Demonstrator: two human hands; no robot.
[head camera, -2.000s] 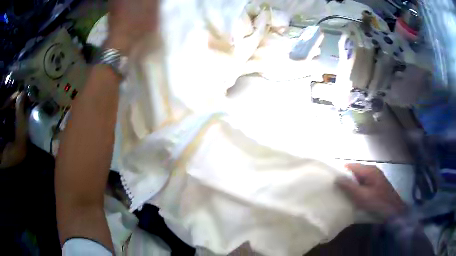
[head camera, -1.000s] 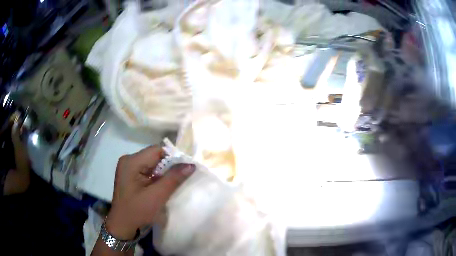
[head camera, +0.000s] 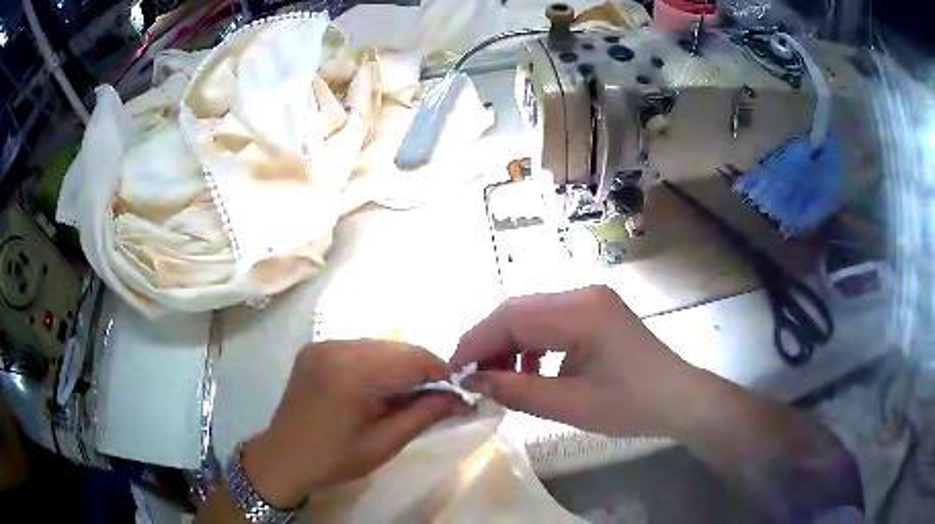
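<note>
My left hand and my right hand meet at the lower middle, in front of the sewing machine. Both pinch the white trim end between thumb and fingers, with fingertips close together. The cream garment piece hangs below my hands towards the lap. Part of it is hidden behind the hands. The presser foot and needle area is above and right of my hands, partly lost in glare.
The sewing machine stands at upper right with a blue tassel. Black-handled shears lie right of the needle. A gooseneck lamp is left of the machine head. A cream fabric heap lies at left. A printed ruler runs along the front edge.
My left hand has moved right, and my right hand has come into view beside it, also pinching the trim end. The view has shifted, showing the machine, shears and tassel more clearly.
</note>
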